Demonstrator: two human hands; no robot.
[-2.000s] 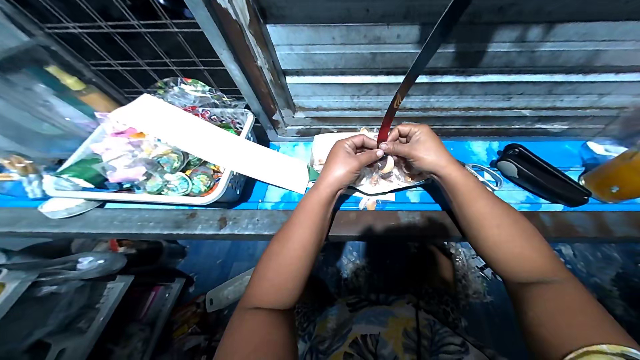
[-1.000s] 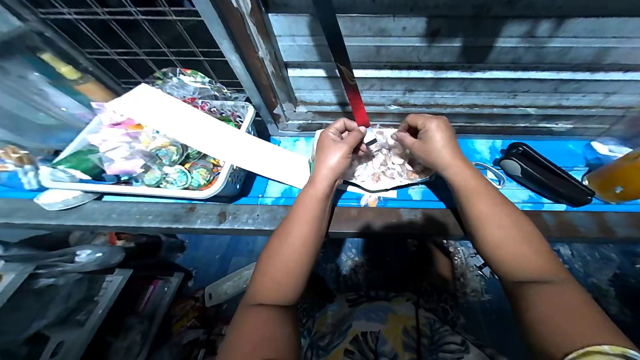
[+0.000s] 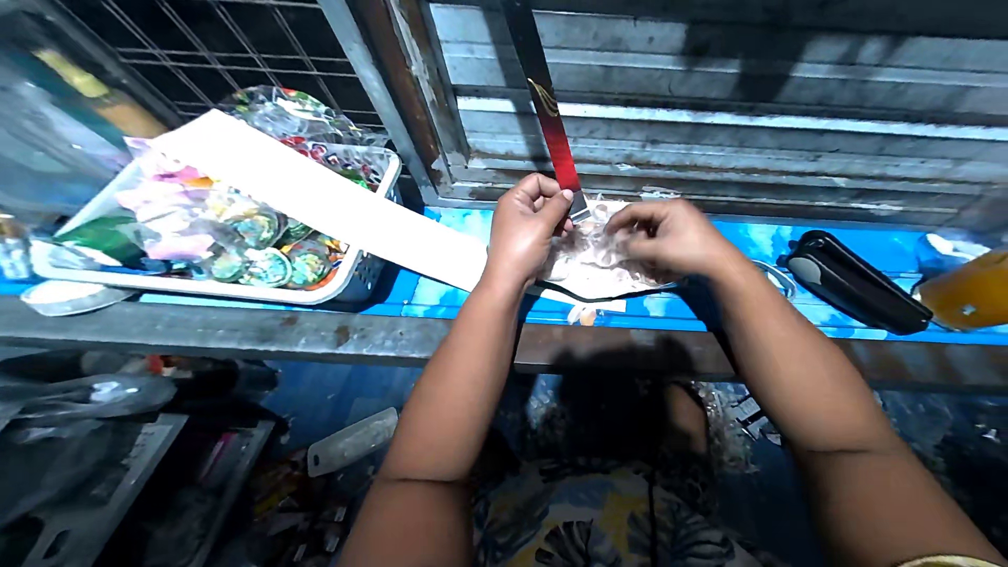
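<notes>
My left hand [image 3: 531, 224] pinches the lower end of a red and dark ribbon strip [image 3: 557, 146], which rises away from me in front of the corrugated metal wall. Close to its right, my right hand [image 3: 669, 240] has its fingers curled over a pile of small translucent pieces [image 3: 587, 256]; whether it grips one of them is too blurred to tell. The pile lies on a pale, dark-edged holder, partly hidden by both hands. A long white strip [image 3: 409, 240] reaches from the basket to beside my left hand.
A white plastic basket [image 3: 315, 294] at left holds wrapped items and round decorated pieces. At right lie a black case [image 3: 858, 283] and a container of orange contents [image 3: 969, 291]. A small white dish [image 3: 71, 298] stands by the basket. The metal ledge edge [image 3: 378, 335] runs in front.
My right hand has let go of the ribbon and moved right, over the pile. My left hand still holds the ribbon, whose upper part has swung to the left.
</notes>
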